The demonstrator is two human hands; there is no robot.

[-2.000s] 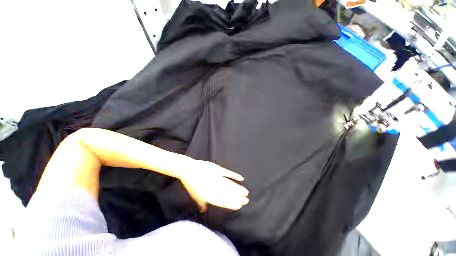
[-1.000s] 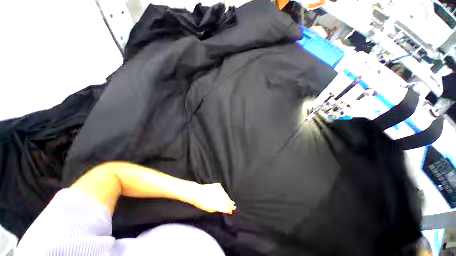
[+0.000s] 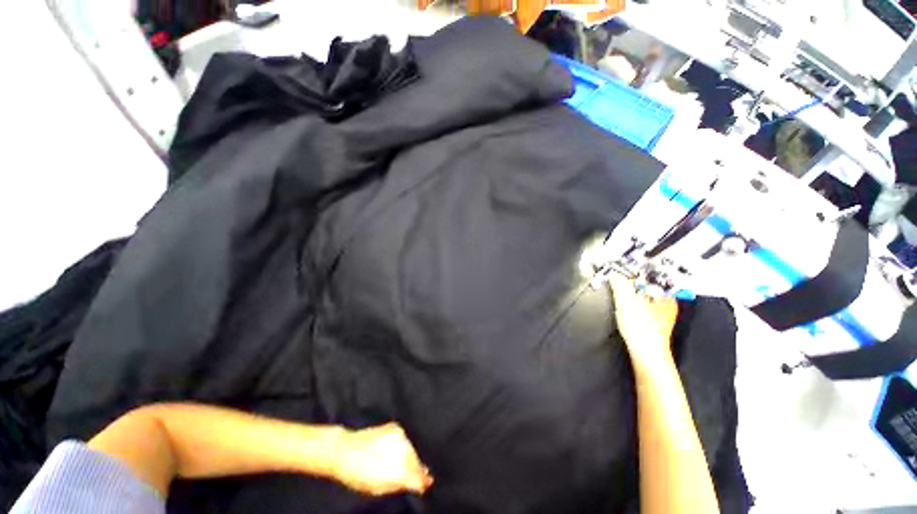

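A large black garment (image 3: 432, 251) covers most of the table and runs under the lit presser foot (image 3: 606, 273) of a white sewing machine (image 3: 764, 221) with a blue stripe. My left hand (image 3: 382, 460) lies low in the middle on the cloth with its fingers curled in, pinching the black cloth at the fingertips. My right hand (image 3: 644, 313) is at the machine's needle end, on the cloth just beside the presser foot. Its fingertips are partly hidden by the machine's metal parts.
A blue tray (image 3: 628, 110) sits behind the garment. Black straps (image 3: 824, 286) cross the machine arm, and a dark control panel (image 3: 898, 417) is at the right edge. A white partition with a perforated post (image 3: 126, 75) stands at upper left. Brown pieces (image 3: 533, 12) lie at the top.
My right hand has come into view at the presser foot. My left hand has gone from flat and open to curled on the cloth, lower and further left. The view has shifted.
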